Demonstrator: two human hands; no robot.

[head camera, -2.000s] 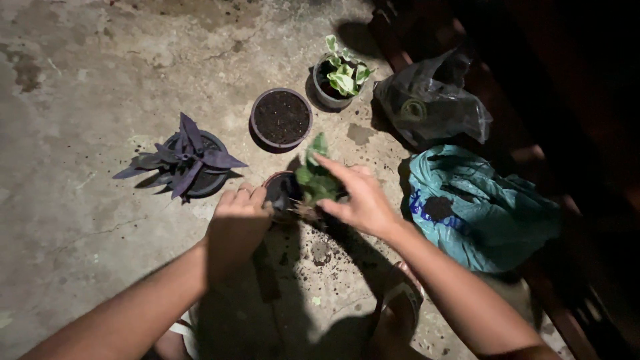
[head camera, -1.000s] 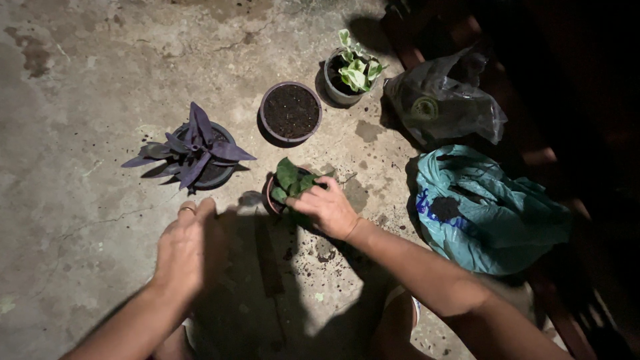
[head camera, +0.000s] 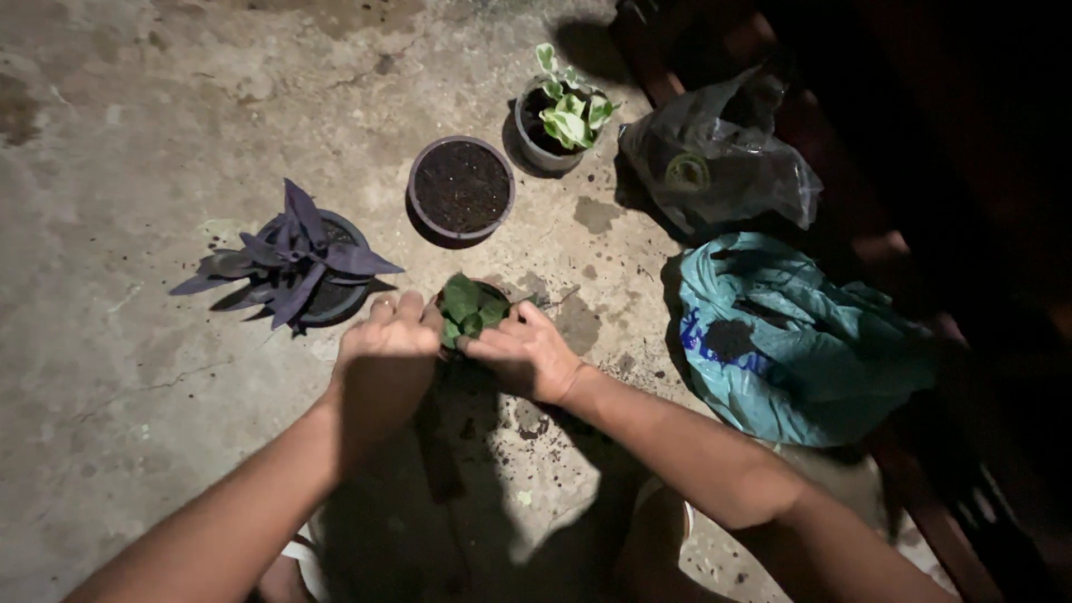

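Note:
A small green leafy plant (head camera: 466,308) stands in a small round pot (head camera: 494,291) between my hands. My left hand (head camera: 389,339) is at the pot's left side, fingers bent; whether it grips the rim cannot be told. My right hand (head camera: 523,350) reaches over the pot's lower right edge with its fingers at the leaves, and its grip is hidden. Up and left is a purple-leaved plant (head camera: 293,251) in a dark pot (head camera: 356,230). Above my hands sits a round pot filled with dark soil (head camera: 462,186). A variegated green and white plant (head camera: 569,121) grows in a grey pot (head camera: 528,146).
A clear plastic bag (head camera: 720,159) lies at the upper right. Below it is a teal plastic bag (head camera: 804,360) with dark soil on it. Loose soil is scattered over the concrete floor (head camera: 167,419). My feet are at the bottom edge, and dark slatted structure runs along the right.
My left hand was away from the small pot one second ago and has moved right to its side. Two seconds ago the green plant stood higher by my right hand, with roots visible; now it sits in the pot.

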